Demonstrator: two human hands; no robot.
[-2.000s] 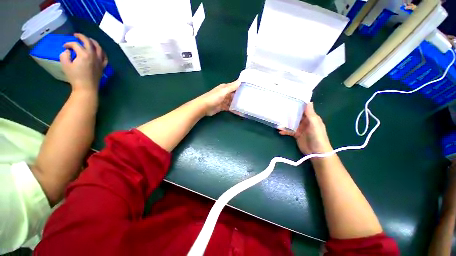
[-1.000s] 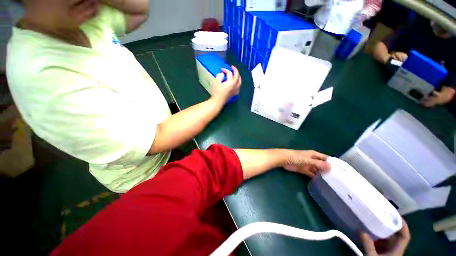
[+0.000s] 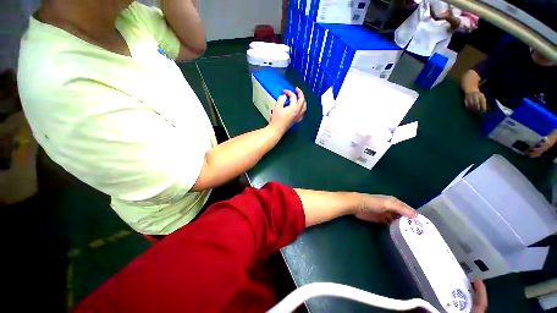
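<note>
A white oblong unit (image 3: 432, 263) with rounded ends shows a face with two round marks. A greyish sheen lies around its lower body. My left hand (image 3: 386, 209) holds its far left end. My right hand (image 3: 480, 297) is at its other end, mostly hidden, with only fingers showing. An open retail box (image 3: 482, 217), white inside with its lid up, stands just beyond the unit, close to it or touching. A second open white box (image 3: 366, 119) stands further away on the bench.
A worker in pale yellow-green (image 3: 116, 116) at left has a hand on a blue and white box (image 3: 269, 92). Blue boxes (image 3: 348, 52) are stacked behind. Another white unit (image 3: 269, 55) lies near them. A person opposite (image 3: 513, 79) handles a box. A white cable (image 3: 348, 292) crosses the bottom.
The view has swung left since the first frame. The unit is out of the open box in the last two frames. It has since turned to show its face with round marks.
</note>
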